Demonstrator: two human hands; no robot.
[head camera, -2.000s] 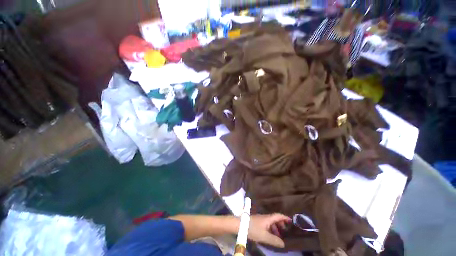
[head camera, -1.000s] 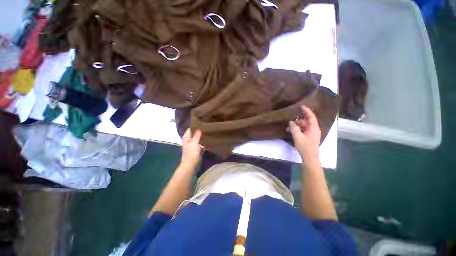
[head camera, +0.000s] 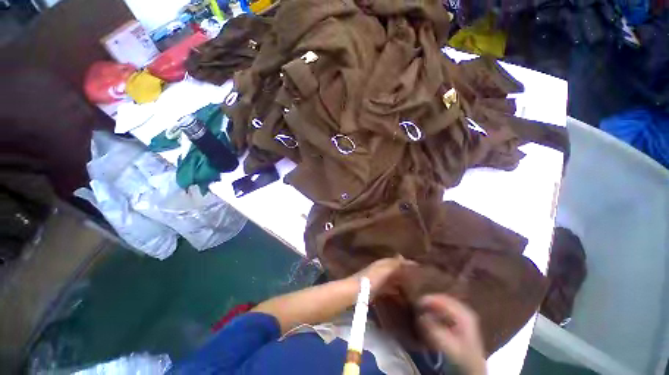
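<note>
A brown garment (head camera: 484, 278) lies at the table's front edge, part of it hanging over toward my body. My left hand (head camera: 385, 275) holds the cloth at its near side, with the fingertips partly hidden in the folds. My right hand (head camera: 453, 331) is blurred, with curled fingers, over the garment's lower part; whether it grips cloth or a small tool cannot be told. A large heap of brown garments (head camera: 367, 95) with white loops (head camera: 343, 143) and small yellowish labels (head camera: 450, 98) lies just beyond.
A white plastic tub (head camera: 623, 212) stands right of the table with a brown bundle inside. On the left are a dark bottle (head camera: 211, 149) on green cloth (head camera: 192, 170), a flat black phone (head camera: 255, 182) and white plastic bags (head camera: 165, 205). A white stick (head camera: 357, 326) stands before my blue top.
The view has turned and shows more of the heap. My hands have come closer together, and the front garment has shifted from a folded strip into a wider spread hanging toward me.
</note>
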